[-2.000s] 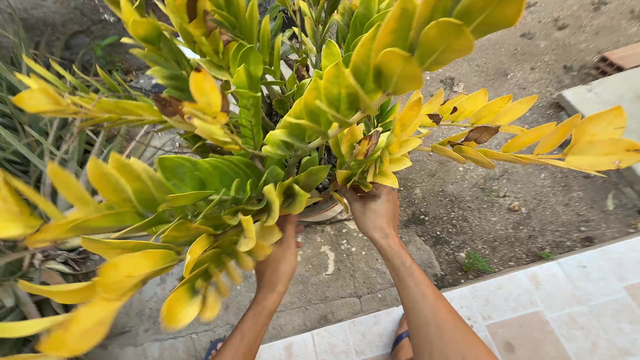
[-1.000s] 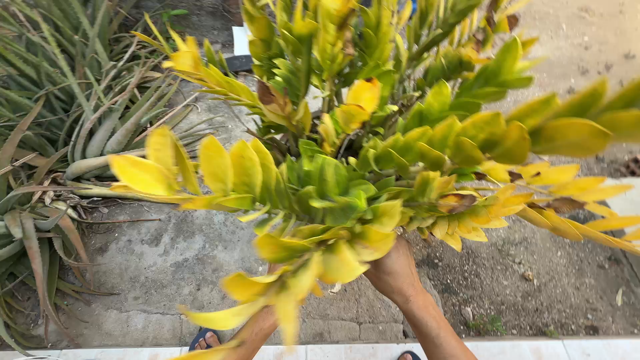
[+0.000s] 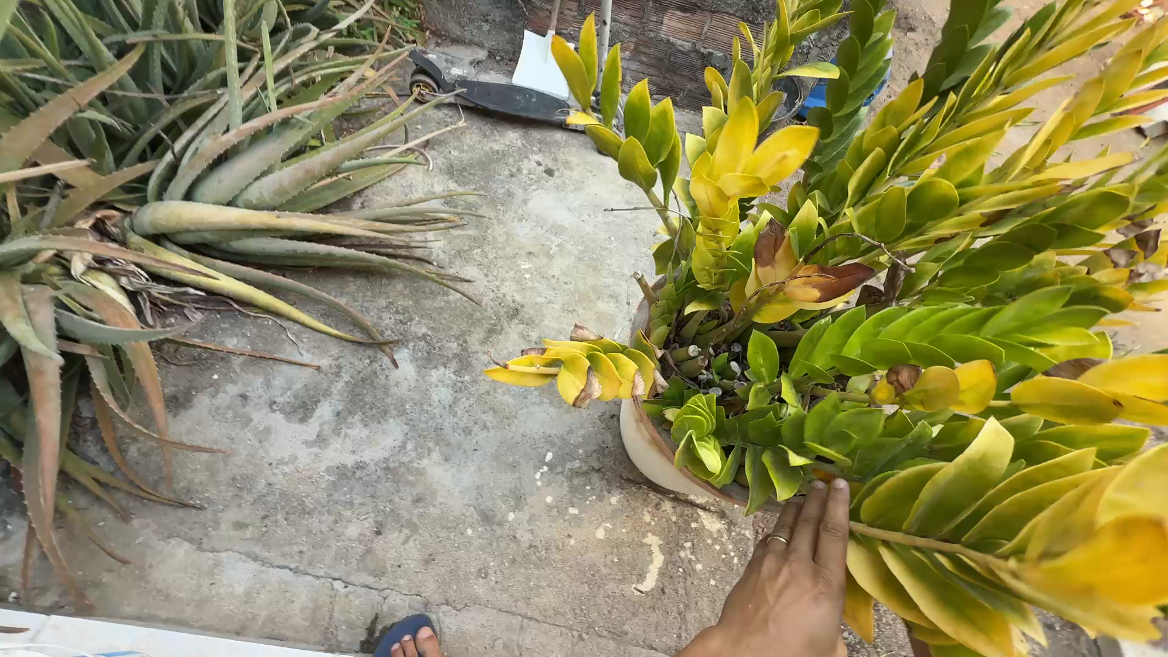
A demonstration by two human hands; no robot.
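Observation:
A large potted ZZ plant [image 3: 894, 365] with green and yellow leaves, some with brown dry parts, leans to the right out of a pale round pot [image 3: 652, 452]. My left hand [image 3: 792, 570], with a ring on one finger, is back up at the pot's near side. Its fingertips touch the low leaves by the rim; the thumb is hidden, and whether it grips the rim is unclear. A yellow stem fans out just right of the hand. My right hand cannot be seen; a small patch of skin shows under the leaves at the bottom edge.
Spiky aloe plants [image 3: 228, 219] spread over the concrete [image 3: 392, 438] at left. A dark skateboard [image 3: 511, 99] and a white dustpan-like scoop [image 3: 542, 66] lie near a brick wall [image 3: 703, 41]. My sandalled foot [image 3: 415, 639] and a pale tiled edge [image 3: 155, 637] are at the bottom.
The view has swung left, so the plant stands further right and more aloe shows. My right hand, seen at the pot's near side before, has gone out of sight.

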